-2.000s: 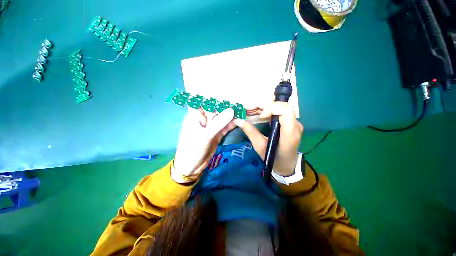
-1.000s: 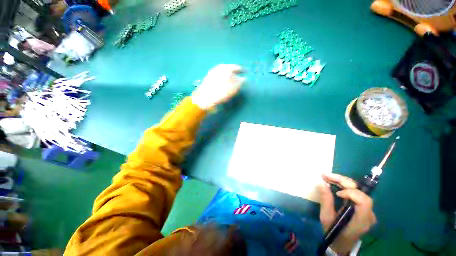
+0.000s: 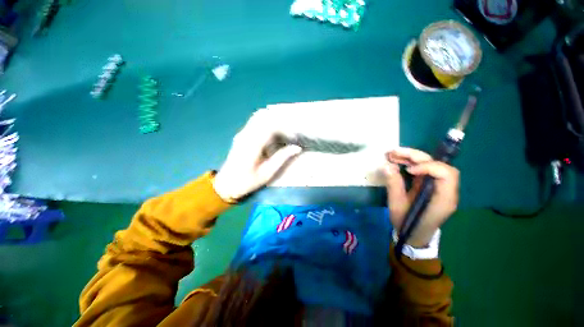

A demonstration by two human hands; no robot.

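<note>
My left hand [image 3: 256, 156] is over the left part of the white-looking pad [image 3: 358, 115]. It holds one end of a blurred, dark greenish strip [image 3: 330, 145], which looks like a PCB strip and points right across the pad. My right hand [image 3: 426, 188] is at the pad's right edge. It holds the soldering iron [image 3: 422, 201] by its black handle, with the metal barrel pointing up and to the right. The right thumb and forefinger are close together; whether solder wire is between them cannot be told.
On the blue-green mat [image 3: 192, 140] lie a green strip [image 3: 148, 105], a paler strip [image 3: 107, 76] and a small pale triangular scrap [image 3: 221, 71]. More boards [image 3: 330, 11] lie at the far edge. A round reel [image 3: 448, 51] stands beyond the iron. A black box [image 3: 547, 115] is at the right.
The view has shifted. My left hand has come back from the far left of the mat to the pad, now with a strip in it. My right hand still holds the iron.
</note>
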